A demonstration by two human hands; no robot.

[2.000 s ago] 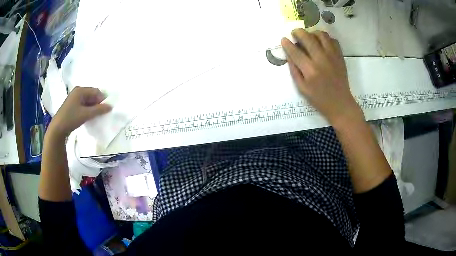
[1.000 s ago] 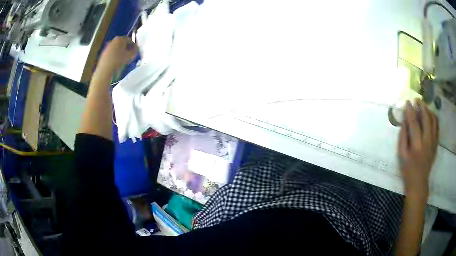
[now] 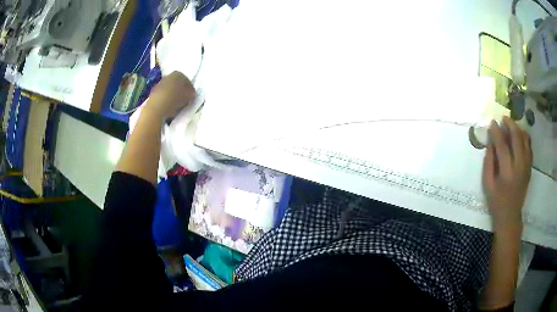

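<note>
My left hand is bent over the pile of white pieces at the table's left edge. Its fingertips are hidden, so I cannot tell whether it grips a piece. My right hand lies on the white table beside the machine's needle area, fingers pointing away from me. Its fingertips are by a dark crescent gap in the machine bed. No piece shows clearly under it. The sewing machine head is at the right edge, with a yellow-lit plate beside it.
The white table has a printed ruler along its front edge. Another machine stands on a table at the upper left. A floral-patterned box or sheet and a blue bin or cloth are below the table.
The view has swung left since the oldest frame. My left hand has moved from the table's left part to beyond its edge, then down and right onto the white pile. My right hand stays near the needle area.
</note>
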